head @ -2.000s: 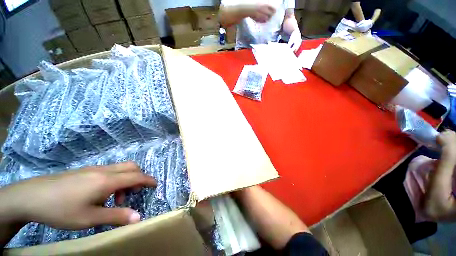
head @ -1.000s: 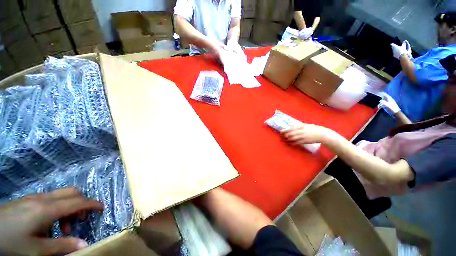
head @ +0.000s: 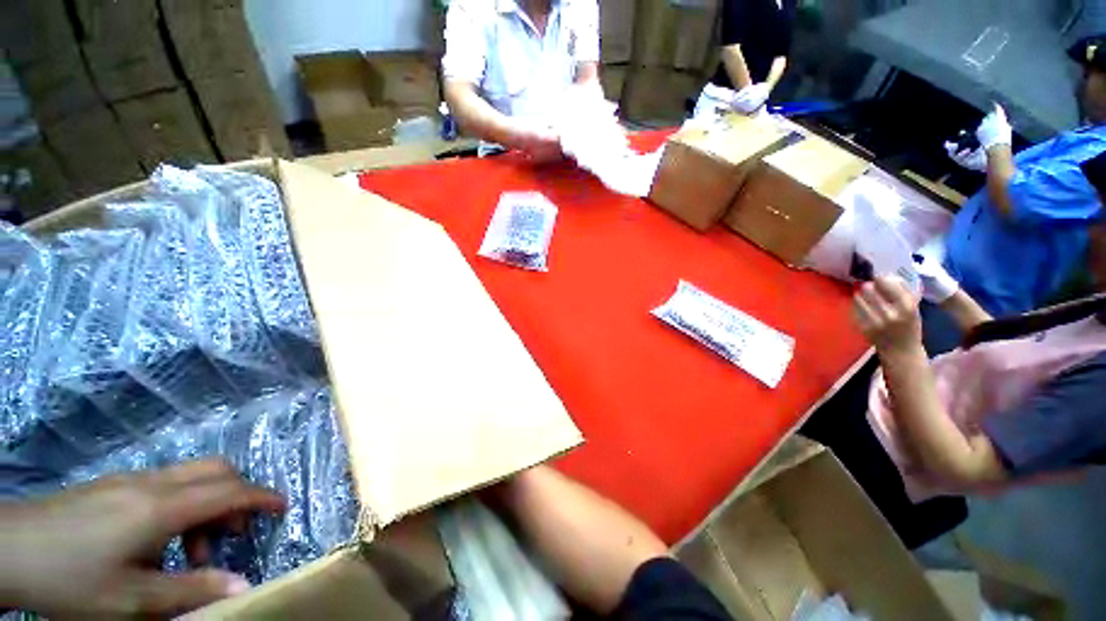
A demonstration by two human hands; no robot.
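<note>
The large open carton (head: 285,599) is at the left, filled with upright rows of bubble-bagged items (head: 182,303). My left hand (head: 134,534) rests over the front row, fingers spread; whether it grips an item is unclear. The carton flap (head: 418,352) leans over the red table and hides my right hand; only the forearm shows beneath it. Pale stacked edges (head: 495,564) show beside that forearm. One bubble-bagged item (head: 519,231) lies flat toward the table's far side, and another (head: 728,332) lies nearer the right edge.
Two small cartons (head: 782,200) stand on the far side of the red table (head: 606,449). Several coworkers are around it, one holding white bags (head: 600,146). An open supply carton (head: 813,534) is on the floor at the right. Stacked cartons (head: 158,109) stand behind.
A second bubble-bagged item now lies released on the table; the pink-clothed coworker's hand has withdrawn from it toward the white bags. The view has swung right. My left hand stays over the rows.
</note>
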